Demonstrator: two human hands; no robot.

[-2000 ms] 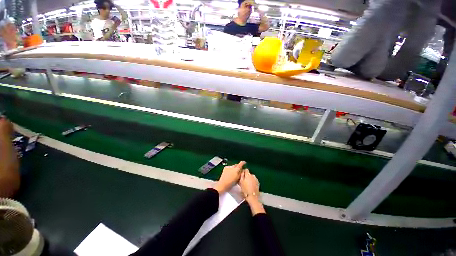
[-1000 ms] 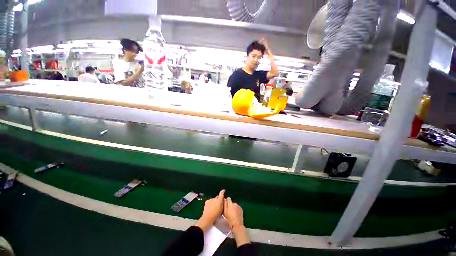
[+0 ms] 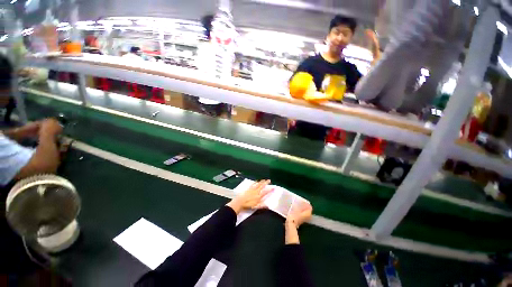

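Observation:
A white sticker sheet (image 3: 282,200) with a faint grey patterned area is spread between my hands, above the worn white rail. My left hand (image 3: 253,196) lies over the sheet's left part, fingers extended; its grip underneath is hidden. My right hand (image 3: 301,212) grips the sheet's right end. Another white sheet (image 3: 203,220) lies partly under my left forearm. A larger white sheet (image 3: 147,243) lies further left on the bench, and a small pale strip (image 3: 211,273) lies near the bottom edge.
Two phone boards (image 3: 176,159) (image 3: 227,176) lie on the green belt (image 3: 135,135). Two blue-silver boards (image 3: 371,270) (image 3: 392,271) lie right. A desk fan (image 3: 43,207) and a co-worker's arms (image 3: 45,147) are left. A slanted post (image 3: 429,140) rises right.
My hands were close together at the fingertips; now they are apart with the sheet spread between them. The view has tilted down since one second ago, showing the fan and bench sheets again.

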